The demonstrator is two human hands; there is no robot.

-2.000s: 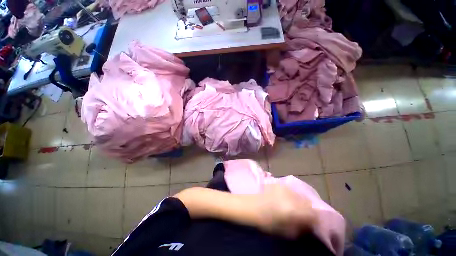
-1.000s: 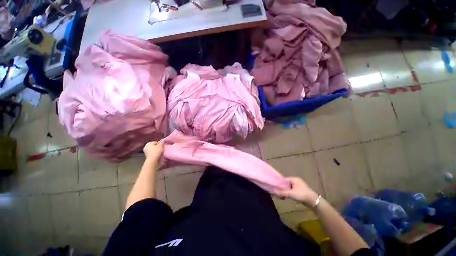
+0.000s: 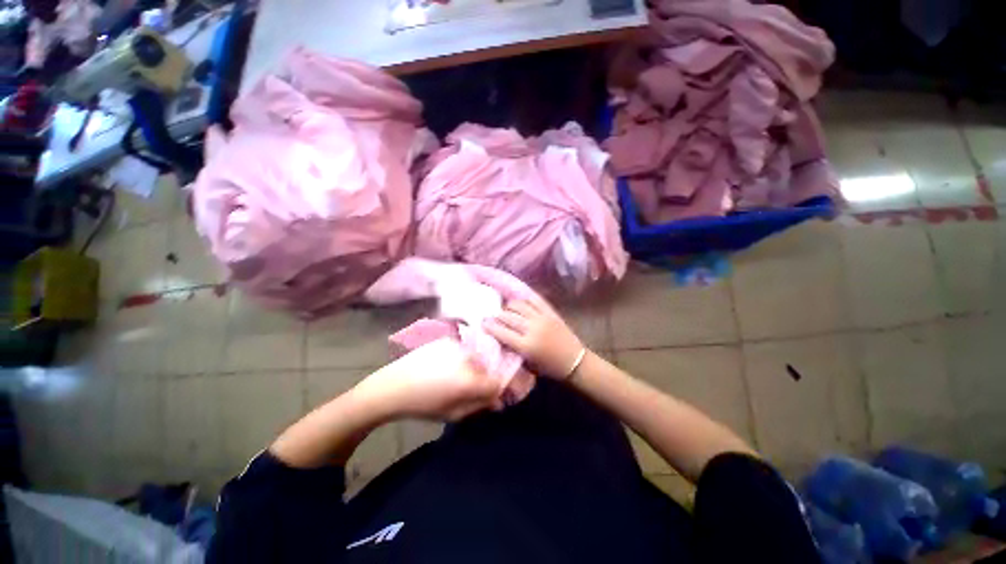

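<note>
A pink garment piece [image 3: 425,282] is bunched between my two hands, with a white part facing up near its middle. My left hand [image 3: 447,380] grips its near end. My right hand [image 3: 535,334] holds it from the right, fingers over the cloth. The hands are close together, just in front of the centre pile [image 3: 513,204]. The large light pink left pile [image 3: 314,182] stands beside it. The darker right pile [image 3: 712,132] lies in a blue crate [image 3: 728,234]. My fingertips are partly hidden by cloth.
A pale sewing table [image 3: 331,33] stands behind the piles. A cream-headed machine [image 3: 138,66] is at the upper left, with a yellow crate [image 3: 55,286] below it. Blue-tinted plastic bottles [image 3: 883,496] lie at the lower right. A white covered surface [image 3: 88,534] is at the lower left.
The cloth was stretched between my spread hands a second ago. Now my hands have come together and the cloth is bunched, showing a white part. The camera view has shifted.
</note>
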